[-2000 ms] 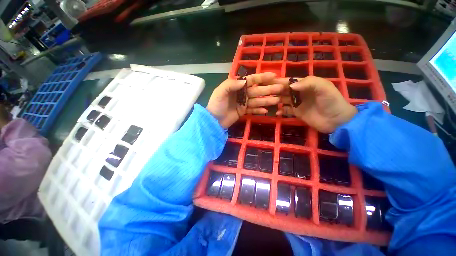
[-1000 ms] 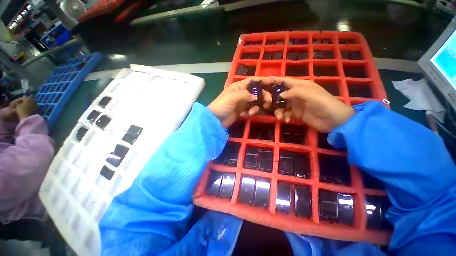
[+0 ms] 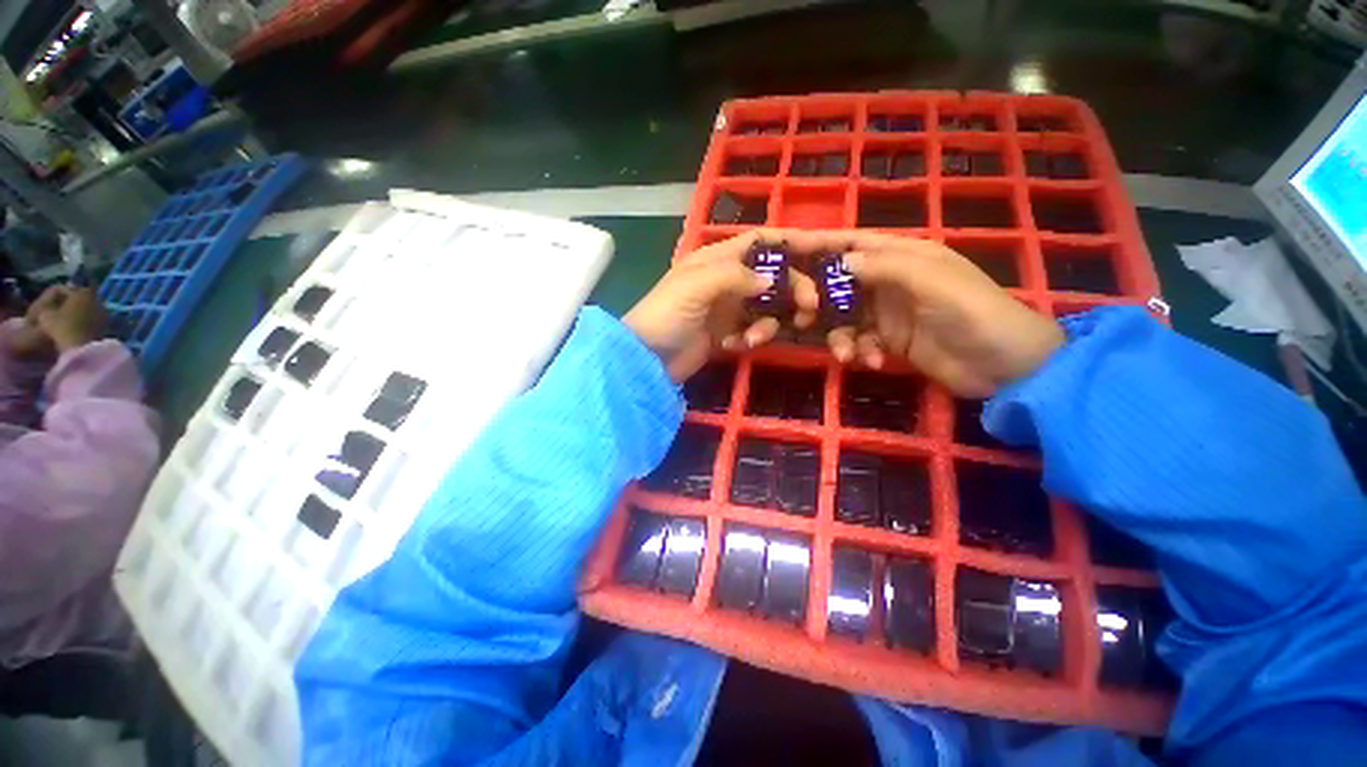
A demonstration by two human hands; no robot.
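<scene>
My left hand (image 3: 702, 307) holds a small glossy black watch body (image 3: 769, 279) between thumb and fingers. My right hand (image 3: 937, 312) holds a second watch body (image 3: 837, 288) the same way. The two are side by side, a little apart, upright over the middle of the red foam tray (image 3: 942, 558). Both faces show purple-white reflections. My fingers touch behind them and hide some pockets. Most visible red tray pockets hold dark units; one in the third row from the back shows bare red.
The white tray (image 3: 495, 247) at left holds several black units. A blue tray (image 3: 188, 240) and a neighbour's pink sleeve (image 3: 83, 465) are further left. At right are a crumpled white tissue (image 3: 1256, 288) and a pale instrument with a bright screen (image 3: 1339, 173).
Earlier my fingers were spread with both units edge-on; the hands then drew closer and turned the units. Over the last second the reflections grew brighter. The neighbour's hands came into view.
</scene>
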